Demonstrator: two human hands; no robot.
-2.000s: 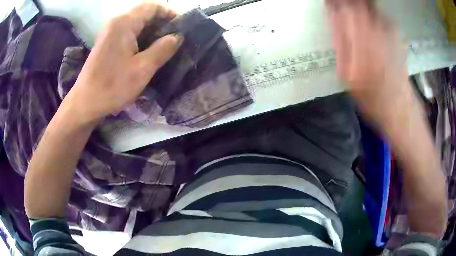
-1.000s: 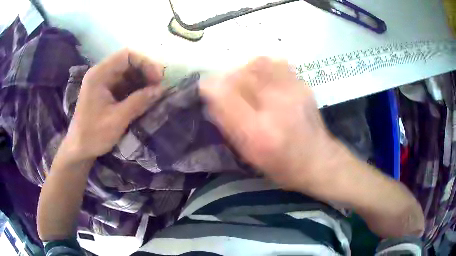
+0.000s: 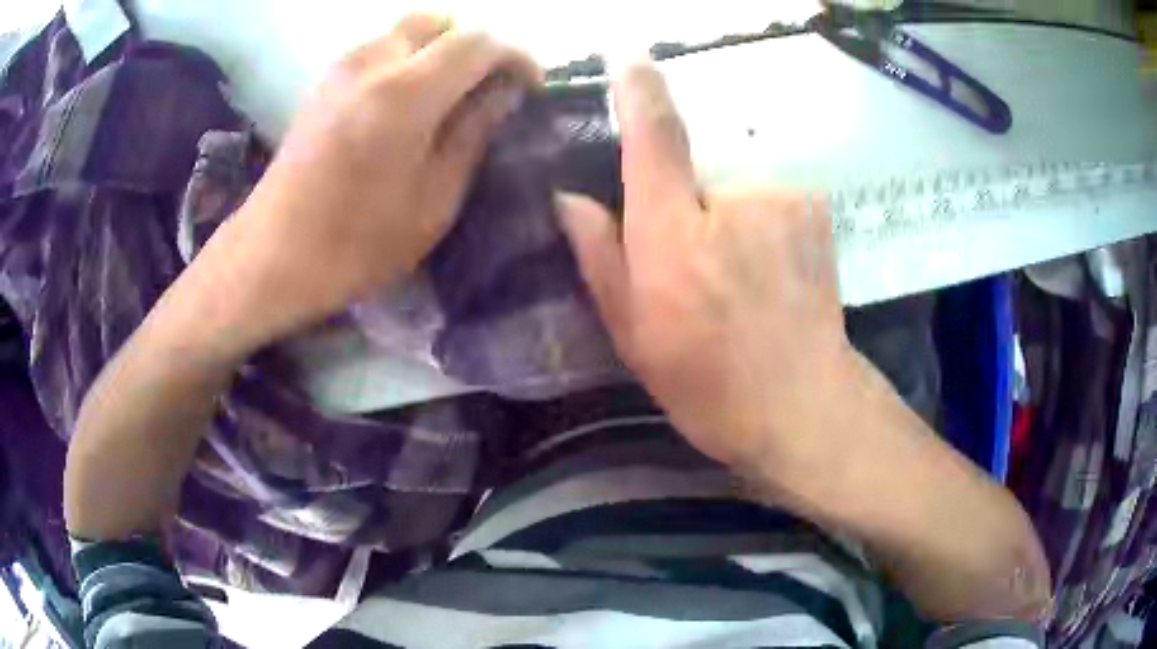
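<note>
A purple plaid garment piece lies over the table's front edge, with a dark end between both hands. My left hand is closed on its upper left part; its fingertips are partly hidden by the hand itself. My right hand rests on the right side of the cloth, index finger stretched forward and thumb on the cloth, slightly blurred. More plaid cloth bunches at the left and hangs below the table edge.
Dark thread snips lie at the upper right. The ruler runs along the front edge. A dark gap line crosses the top. A blue edge and more plaid cloth are at the right, below the table.
Both hands and the held cloth have moved forward onto the table. The cloth lies flatter, the right index finger has stretched out, and the cutout at the gap line is now covered.
</note>
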